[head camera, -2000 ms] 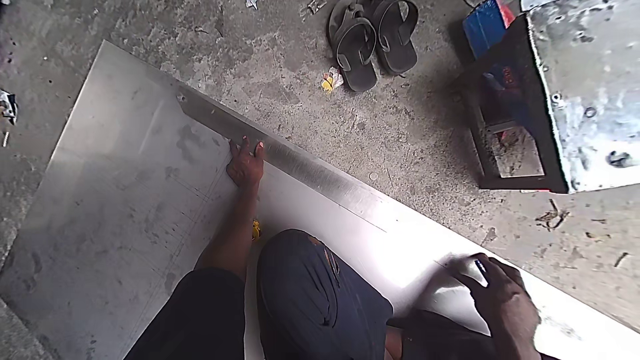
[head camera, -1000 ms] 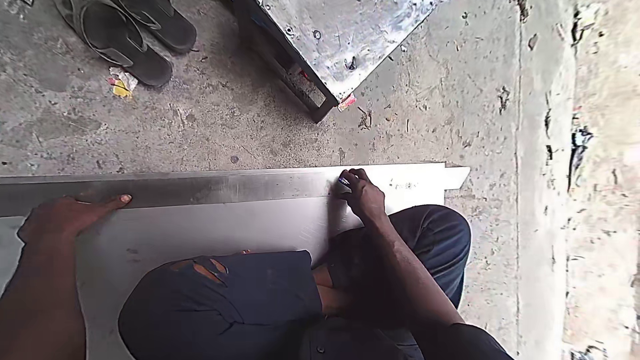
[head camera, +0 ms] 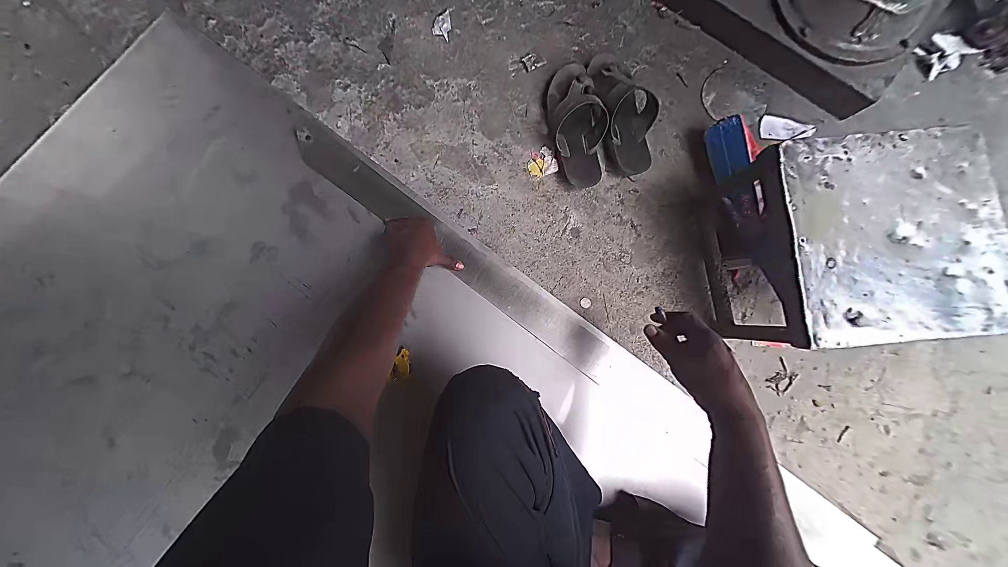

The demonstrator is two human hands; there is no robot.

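Note:
A large sheet of metal lies on the concrete floor, partly under my bent leg. Along its far edge runs a long flat metal straightedge. My left hand presses on the straightedge near its middle, thumb spread toward the right. My right hand is raised near the sheet's far edge, fingers curled around a small dark pen-like tool, of which only the end shows. Beside my left forearm, a small yellow and black object rests on the sheet; its kind is unclear.
Beyond the sheet stands a pair of dark sandals on the floor, with a yellow scrap beside them. At the right is a low metal-topped stand, with a blue and red box at its side. A dark metal piece lies at the top right.
The view has swung left since one second ago. My right hand, on the sheet in both earlier frames, is now lifted near the edge. My left hand remains at the straightedge.

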